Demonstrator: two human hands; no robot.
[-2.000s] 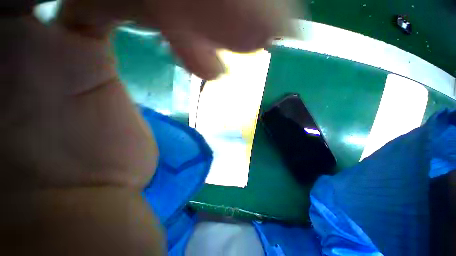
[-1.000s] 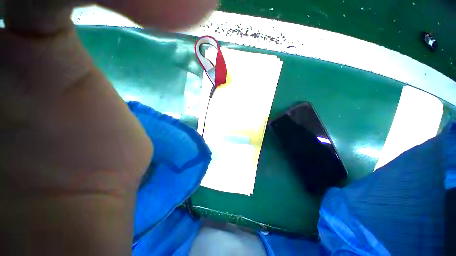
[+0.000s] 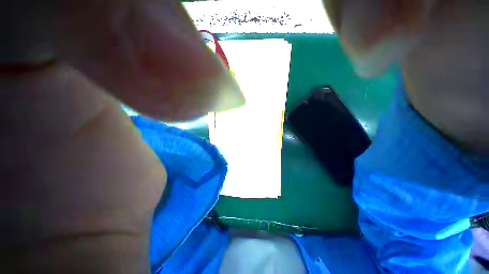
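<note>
My left hand (image 3: 128, 80) is very large and close to the camera, over the left half of the view. Its blurred fingertip overlaps the white sheets; whether it holds anything cannot be seen. My right hand (image 3: 397, 48) is blurred at the upper right, cut off by the edge, and its grip cannot be seen. The white sheets (image 3: 252, 139) with yellowish edges lie on the bench between the hands. A red-edged strap (image 3: 221, 53) lies at their top left, partly hidden by my left hand. A black smartphone (image 3: 330, 131) lies to the right of the sheets.
The glossy green bench (image 3: 316, 208) has its front edge near my body. A white, speckled rail (image 3: 257, 16) runs along the far side. Blue sleeves (image 3: 185, 166) show at both sides. A small pinkish patch shows at the lower right edge.
My right hand has come into view at the upper right, with its sleeve raised. My left fingertip has come down over the sheets and covers part of the strap. The view has shifted.
</note>
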